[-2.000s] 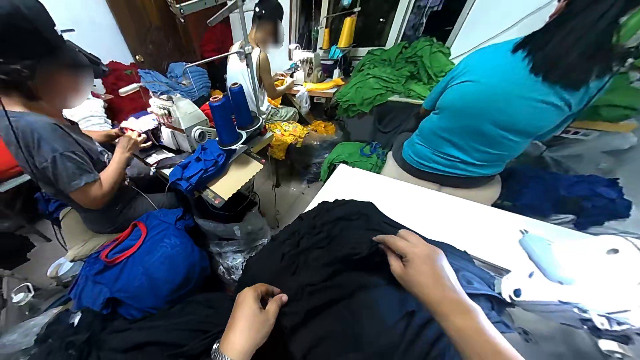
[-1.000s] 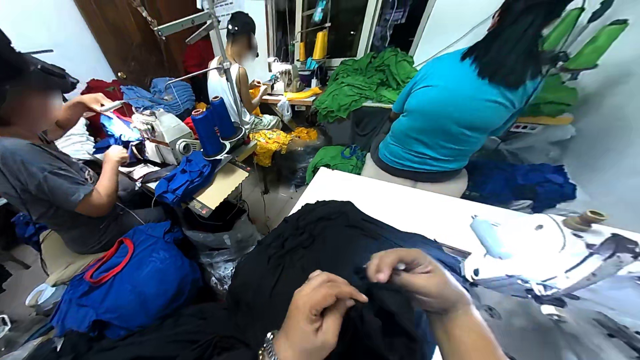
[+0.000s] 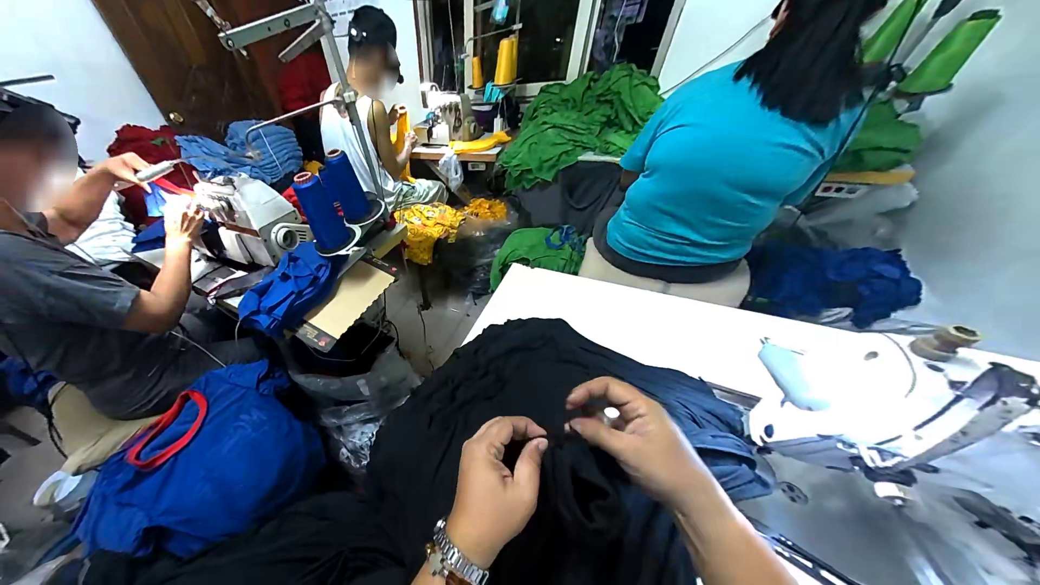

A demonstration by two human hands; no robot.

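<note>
A heap of black fabric (image 3: 487, 374) lies in front of me, against the white sewing table. My left hand (image 3: 500, 479), with a metal watch at the wrist, is over the fabric, thumb and forefinger pinched together; what lies between them is too small to make out. Close to its right, my right hand (image 3: 638, 435) holds a small object with a white end (image 3: 611, 415), seen only in part. Dark cloth hangs just below the fingers. Dark blue fabric (image 3: 723, 447) lies right of my right hand, beside a white sewing machine (image 3: 845, 398).
The white tabletop (image 3: 561, 301) extends behind the fabric. Blue garments (image 3: 211, 463) with a red band are piled at left. One person works at an overlock machine (image 3: 252, 219) with blue thread cones (image 3: 321, 211); others sit farther back near green fabric (image 3: 585, 130).
Both hands have come closer together over the black fabric since the oldest frame. The person at left has raised one hand, which holds a tool. The view has shifted to the right.
</note>
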